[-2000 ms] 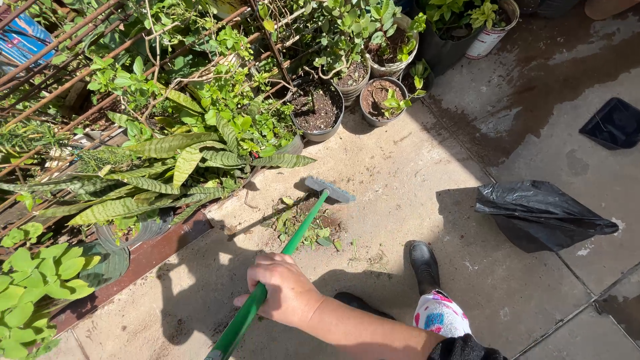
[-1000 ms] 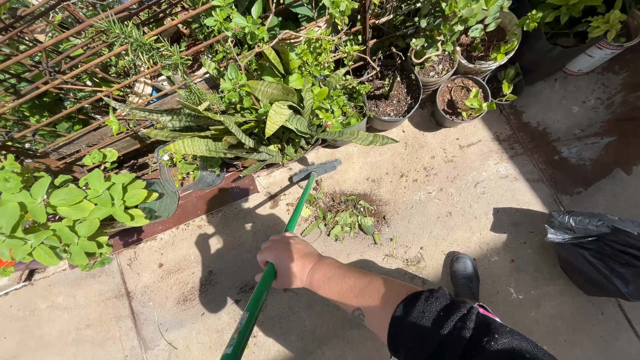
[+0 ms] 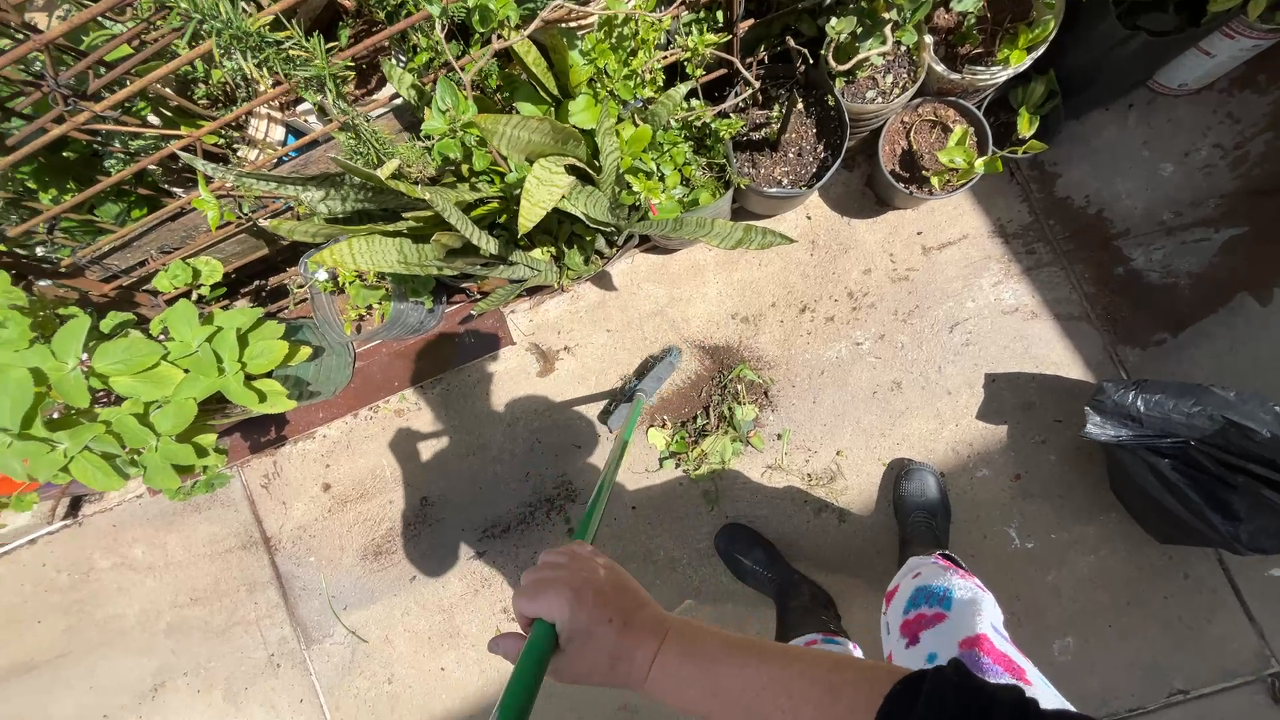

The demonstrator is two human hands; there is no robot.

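My right hand [image 3: 590,620], at the bottom centre, grips the green handle of a broom [image 3: 610,480]. The broom's narrow grey head [image 3: 645,388] rests on the paving at the left edge of a pile of soil and green leaf clippings [image 3: 715,410]. Some clippings lie loose to the right of the pile. My left hand is out of the frame. A black plastic bag [image 3: 1190,460] sits on the paving at the right.
Potted plants line the top, among them a grey pot of soil [image 3: 785,190] and a smaller pot [image 3: 930,195]. Snake plant leaves [image 3: 380,255] overhang the paving by a rusty metal lattice [image 3: 130,100]. My black boots [image 3: 920,500] stand right of the broom.
The broom head has moved from the plant side of the pile to the pile's left edge. More dark soil shows beside the clippings. My right hand keeps hold of the handle.
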